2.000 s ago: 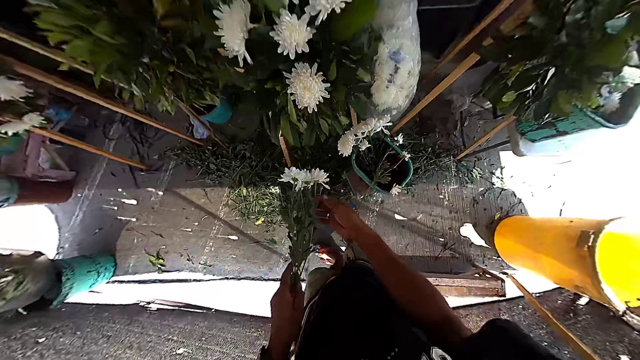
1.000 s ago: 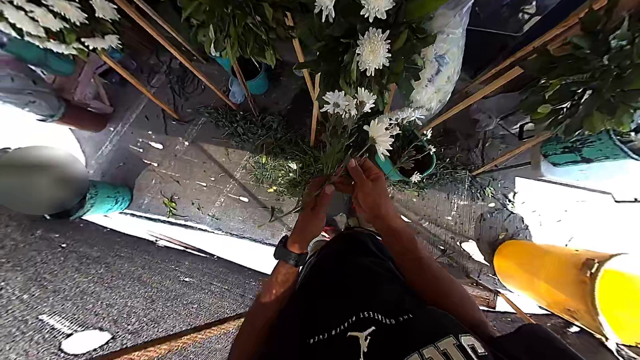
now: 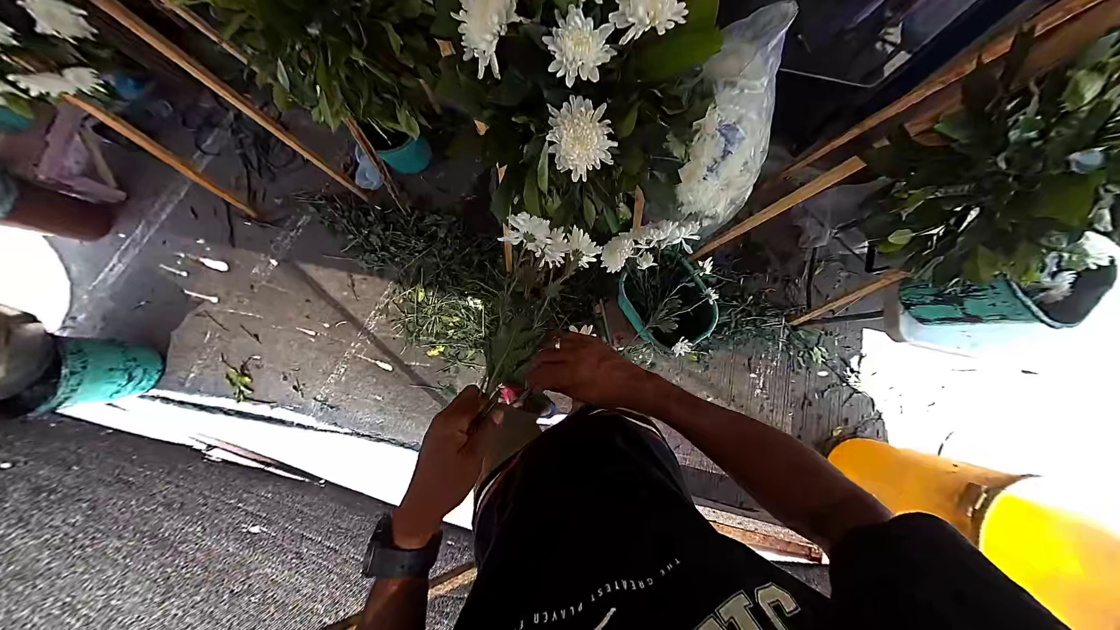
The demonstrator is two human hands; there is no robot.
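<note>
My left hand [image 3: 457, 442], with a dark watch on its wrist, is closed around the lower stems of a small bunch of white chrysanthemums [image 3: 553, 242]. The bunch points up and away from me, its green leaves below the blooms. My right hand [image 3: 582, 367] is beside the leafy stems, fingers curled and a ring on one; whether it grips a stem is hidden. Just beyond it stands a green plastic bucket [image 3: 626, 302] with more white blooms leaning over its rim.
Large chrysanthemums [image 3: 581, 138] stand ahead beside a clear plastic bag [image 3: 731, 131]. Wooden poles [image 3: 779, 206] slant across both sides. Cut leaves [image 3: 437, 319] litter the ground. A teal bucket [image 3: 109, 372] is at left, a yellow drum [image 3: 919, 481] at right.
My hands were close together at the stems; now my left hand is lower on them and my right hand is apart from it. The bunch stands more upright. The view has shifted.
</note>
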